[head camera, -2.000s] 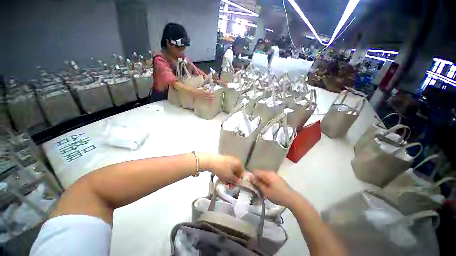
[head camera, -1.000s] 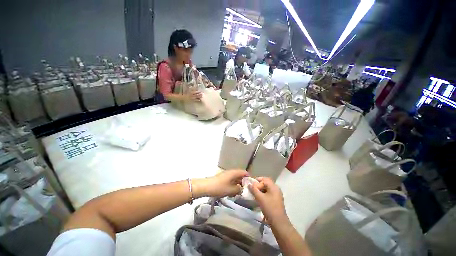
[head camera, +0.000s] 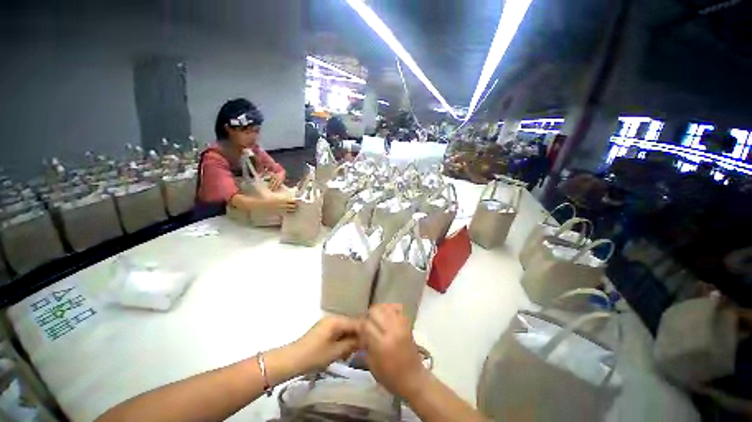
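My left hand (head camera: 328, 339) and my right hand (head camera: 392, 349) meet at the fingertips, bent as in a pinch, at the lower middle. What lies between the fingers is hidden or too small to tell. Just below them is an open beige-grey handbag (head camera: 334, 400) with pale stuffing in its mouth, cut off by the bottom edge. Part of its handle (head camera: 425, 358) shows right of my right hand. Two upright stuffed bags, a left one (head camera: 349, 276) and a right one (head camera: 401, 284), stand just beyond my hands.
A red board (head camera: 450, 260) stands right of these bags. More bags stand behind and along the right side, a large one (head camera: 536, 375) near my right arm. A plastic-wrapped white packet (head camera: 152, 286) lies left on the white table (head camera: 239, 305). A person (head camera: 221, 177) handles bags across it.
The view has turned right and up, so the table's things sit further left and lower. The small white piece between my fingertips no longer shows. The person opposite has a bag upright in front.
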